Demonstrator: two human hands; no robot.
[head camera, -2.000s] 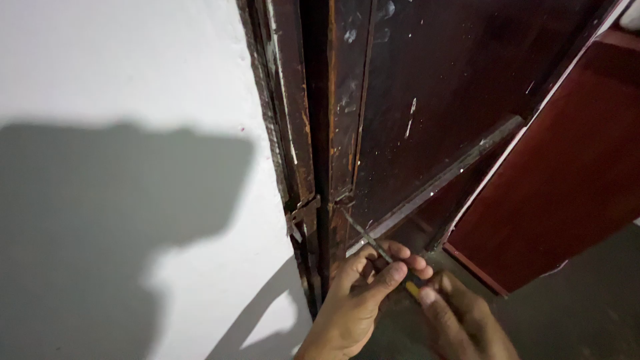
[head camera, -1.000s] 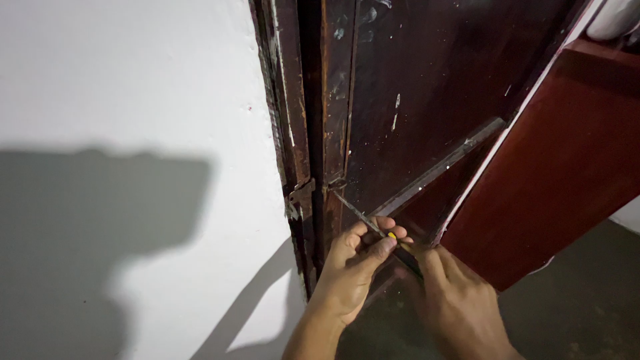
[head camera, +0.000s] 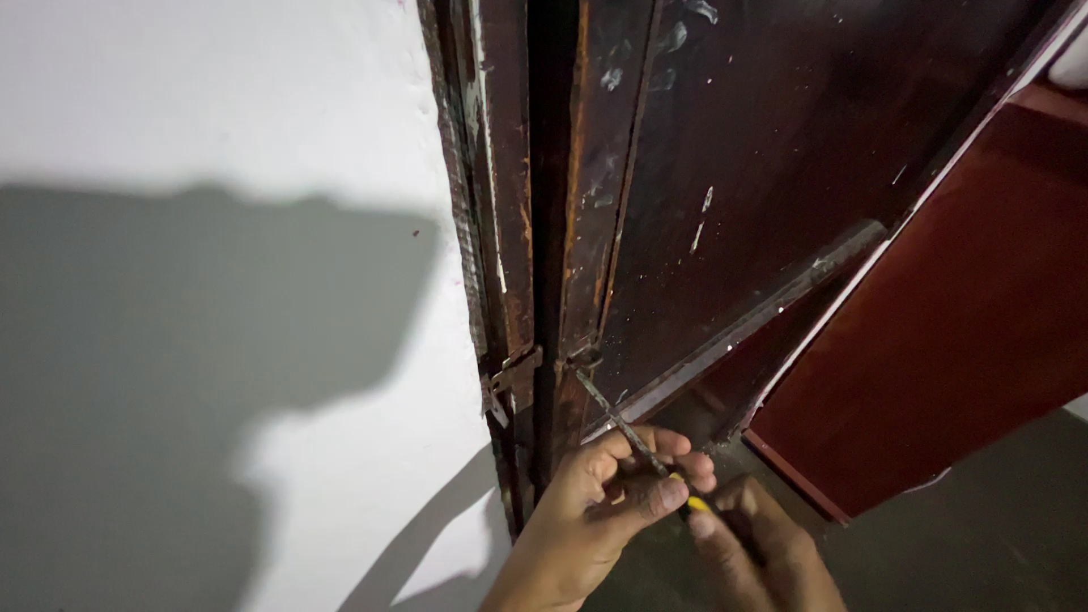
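Observation:
A screwdriver (head camera: 625, 427) with a yellow and black handle slants up and left, its tip at a small metal fitting (head camera: 583, 357) on the edge of a dark brown wooden door (head camera: 731, 170). My left hand (head camera: 608, 510) has its thumb and fingers around the lower shaft and front of the handle. Behind it, my right hand (head camera: 756, 544) grips the handle, which its fingers partly hide. Left of the door edge, a worn metal hinge plate (head camera: 514, 378) sits on the wooden door frame (head camera: 506, 212).
The white wall (head camera: 212, 102) at the left carries large shadows. A grey strip (head camera: 756, 314) crosses the lower part of the door. A dark red panel (head camera: 943, 323) stands at the right, above the dark floor (head camera: 952, 552).
Both hands stay on the screwdriver near the door edge. The fingers of my right hand have shifted on the handle, and more of its yellow part shows than one second ago.

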